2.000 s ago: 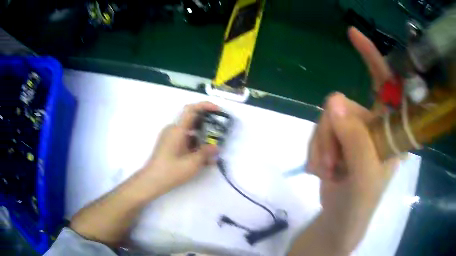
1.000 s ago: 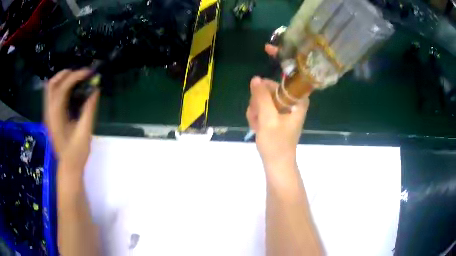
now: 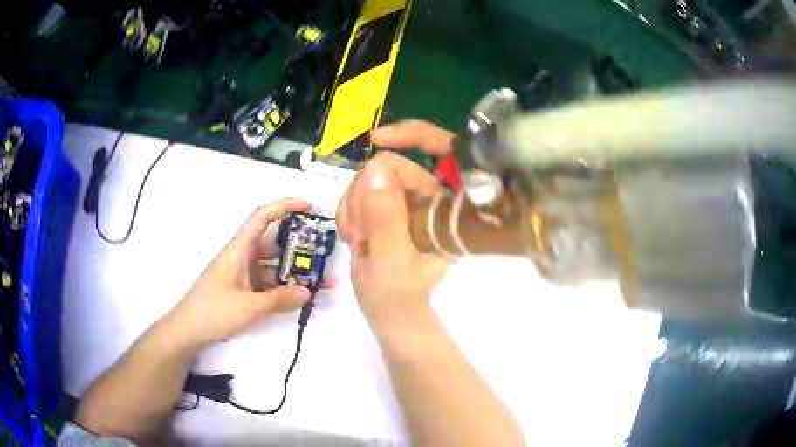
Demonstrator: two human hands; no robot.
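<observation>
My left hand (image 3: 249, 275) holds an open power adapter (image 3: 305, 249) by its edges, with the board and its yellow transformer (image 3: 304, 259) facing up. A black cord (image 3: 293, 358) runs from the adapter's lower end down to a bundled part on the white sheet. My right hand (image 3: 388, 209) grips the glue dispensing gun (image 3: 489, 227) by its amber barrel, just right of the adapter. A red piece (image 3: 449, 172) shows by the right index finger. The nozzle tip is hidden or too small to tell.
A blue basket (image 3: 44, 262) of boards stands at the left. The white work sheet (image 3: 515, 349) lies under my hands. Beyond it is the green belt with adapters (image 3: 260, 120) and a yellow-black divider bar (image 3: 365, 83). A thick supply hose (image 3: 663, 118) crosses at the right. Another cord (image 3: 131, 209) lies on the sheet's left.
My left hand has come back from over the belt and now holds an adapter above the sheet. The right hand and gun have moved left and nearer, beside it. A loose cord now shows at the sheet's left.
</observation>
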